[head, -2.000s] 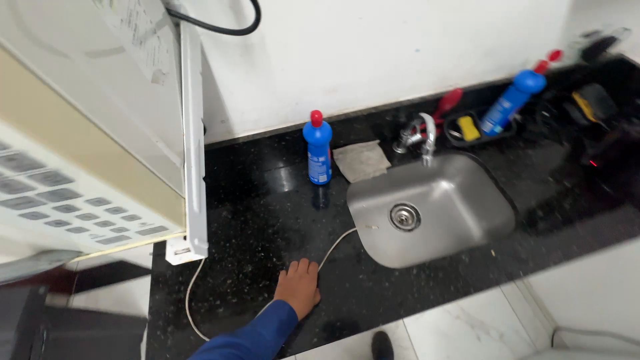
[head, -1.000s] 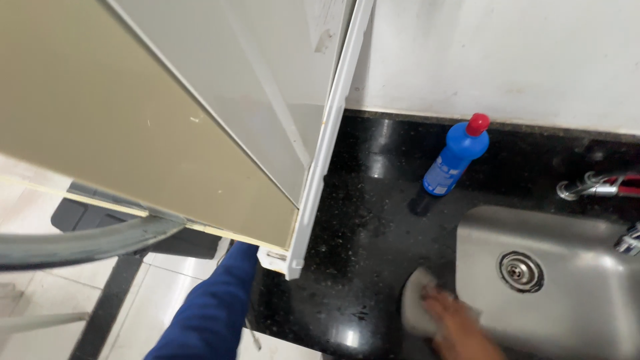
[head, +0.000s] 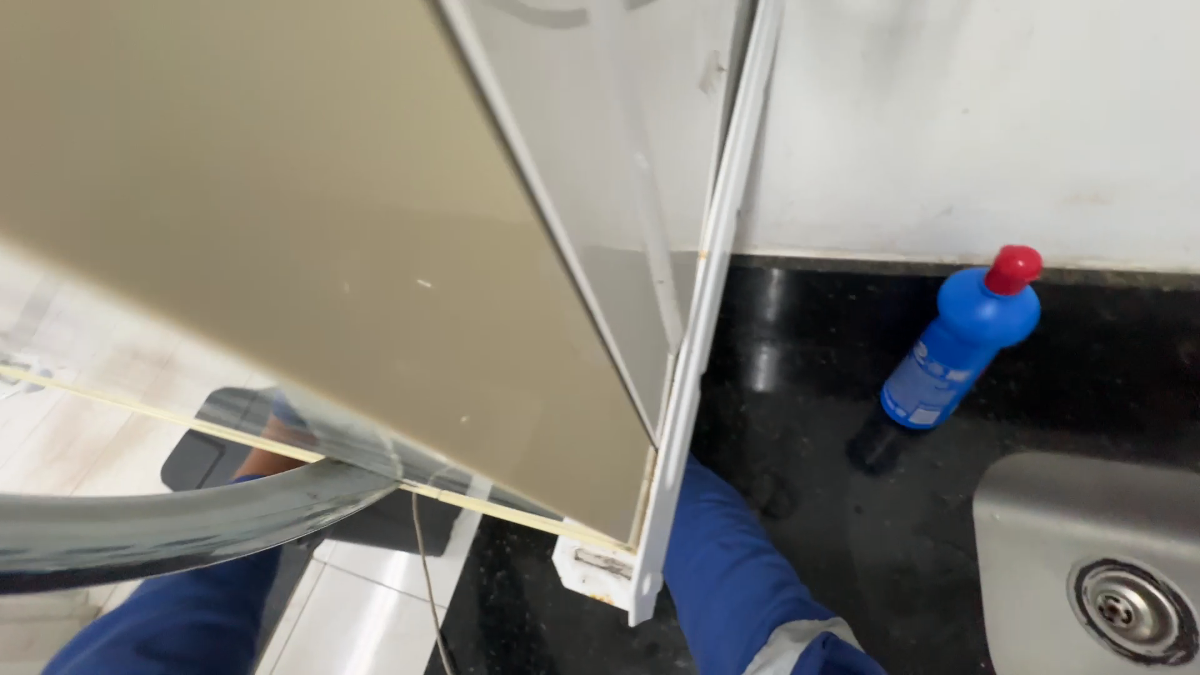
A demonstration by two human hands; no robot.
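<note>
My left hand (head: 272, 450) shows only in part, at the lower left behind a see-through pane and beside a grey curved bar (head: 206, 530); its fingers and any hold are hidden. From the bottom of the view my right arm, in a blue sleeve (head: 741, 553) with a grey band, reaches behind the white edge strip (head: 698, 356) of a large beige-panelled appliance (head: 375, 262). The right hand itself is out of sight. A blue bottle with a red cap (head: 961, 337) stands on the black stone counter (head: 825, 525), right of the appliance.
A stainless steel sink (head: 1022, 525) with a round drain (head: 1125, 609) is set into the counter at the right. Behind the counter rises a white wall (head: 975, 131). A thin cable (head: 427, 572) hangs below the appliance, over white floor tiles (head: 356, 609).
My right hand, on a grey cloth beside the sink a second ago, has moved left, out of sight behind the appliance. The cloth is no longer seen. The view has shifted left since the earliest frame.
</note>
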